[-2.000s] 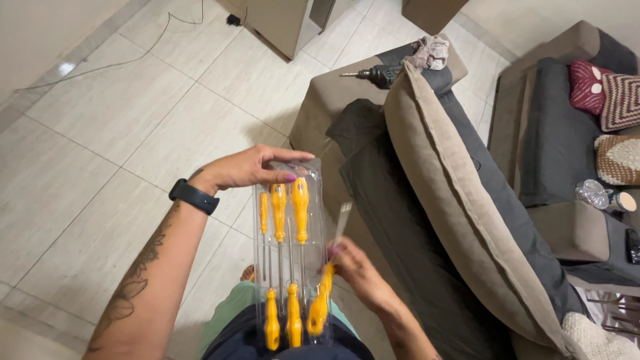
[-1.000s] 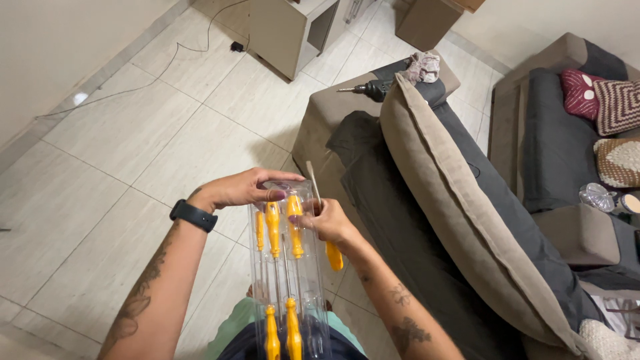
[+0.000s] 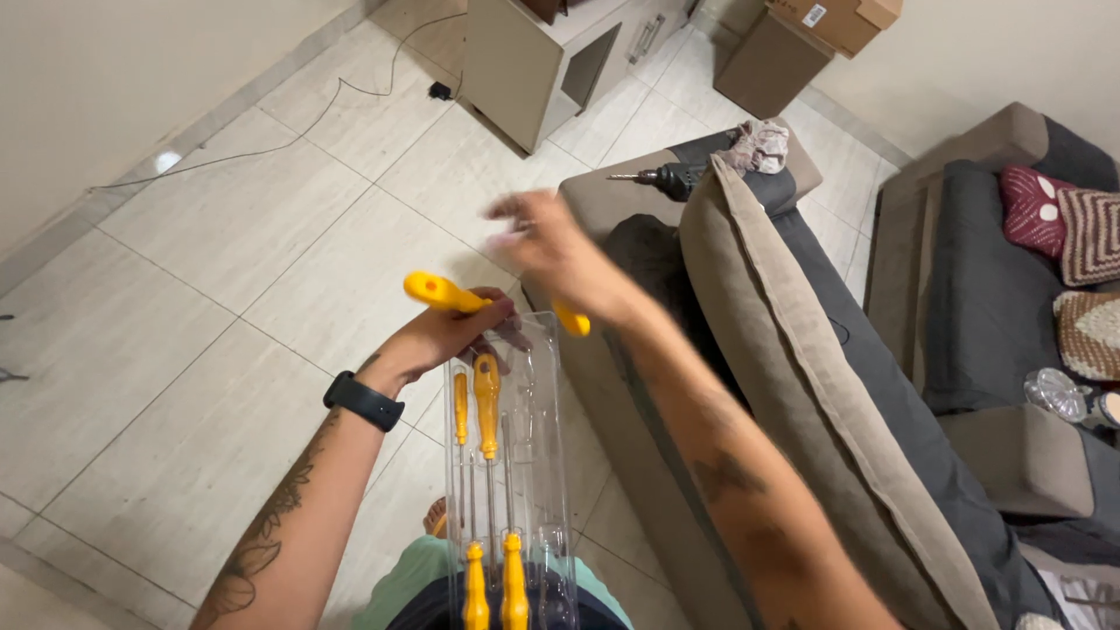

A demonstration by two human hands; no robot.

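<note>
My left hand [image 3: 451, 337] grips the top end of a clear plastic tray [image 3: 544, 394] together with a screwdriver whose yellow handle [image 3: 437, 291] sticks out to the left. In the tray lie two screwdrivers with yellow handles at the top, a thin one [image 3: 460, 407] and a thicker one [image 3: 486, 407], and two with handles at the bottom [image 3: 475, 586] [image 3: 514, 582]. The tray's right side holds no screwdriver. My right hand [image 3: 547, 245], blurred, is above and right of the tray; a yellow handle [image 3: 571, 318] shows below its palm, the shaft hidden or blurred.
A sofa [image 3: 787, 350] with a long beige cushion stands at the right; a power drill [image 3: 669, 180] and a crumpled cloth [image 3: 758, 146] lie on its arm. A cabinet [image 3: 516, 74], cardboard boxes [image 3: 774, 66] and a cable [image 3: 306, 131] on the floor are farther off.
My right hand has moved up and away from the tray. The thick screwdriver at the tray's upper right has left its slot, and a yellow handle now sticks out from my left hand.
</note>
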